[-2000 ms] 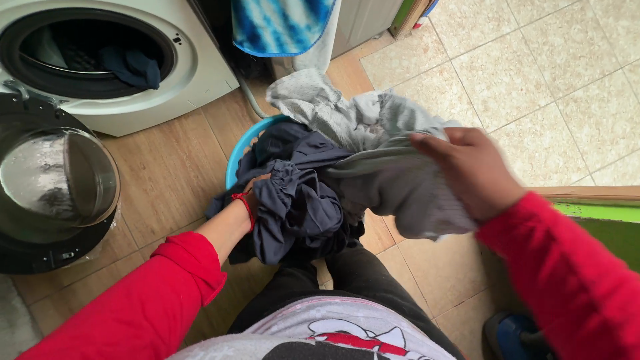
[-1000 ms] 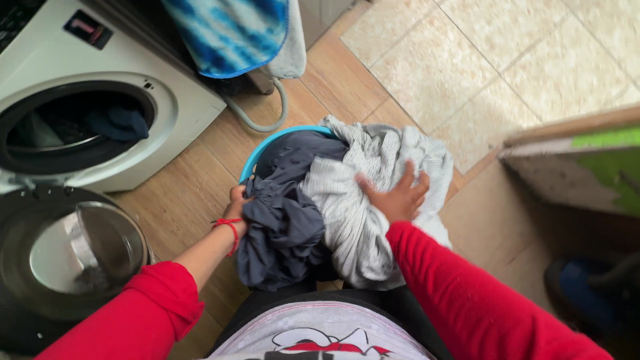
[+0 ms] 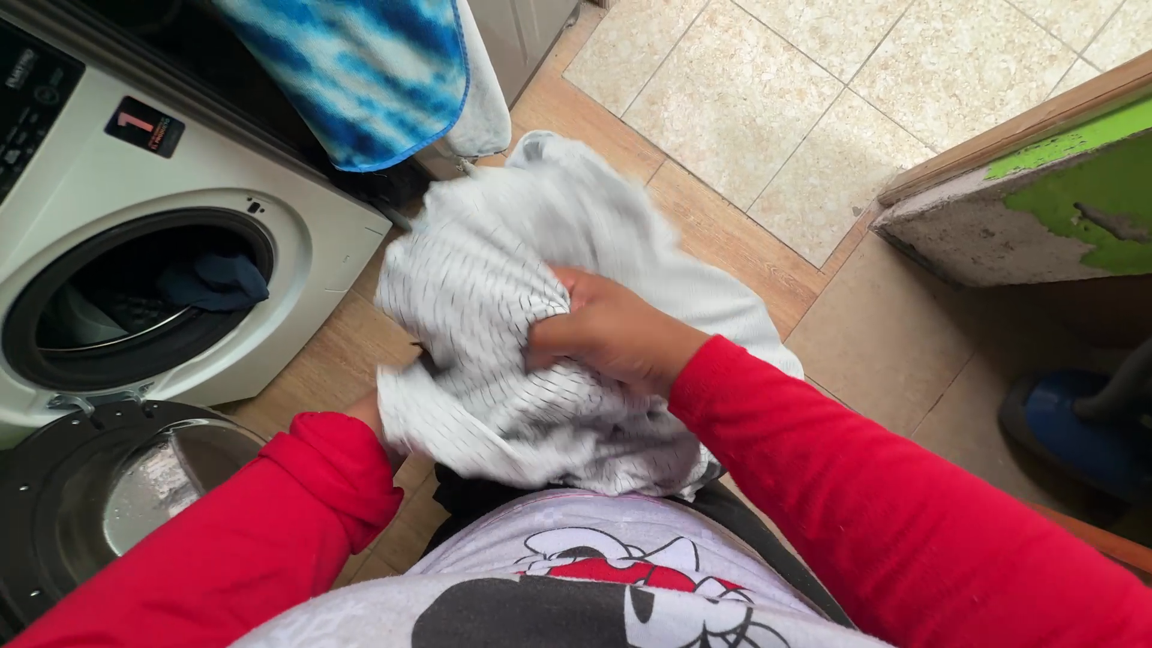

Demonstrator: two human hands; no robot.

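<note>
A light grey garment with short dark dashes is bunched up in front of my torso, blurred by motion along its upper part. My right hand grips its middle, with folds gathered between thumb and fingers. Only the wrist and edge of my left hand show at the garment's left side; the fingers are hidden by the cloth. The blue basket and the dark clothes beneath are covered from view.
At left stands a front-loading washing machine with its round door open and dark blue cloth at the drum opening. A blue and white towel hangs above. At right are a peeling green wall end and a blue object.
The light garment, which lay in the blue basket beside dark clothes, is now lifted and spread over them. My right hand has closed on it, and my left hand has gone behind the cloth.
</note>
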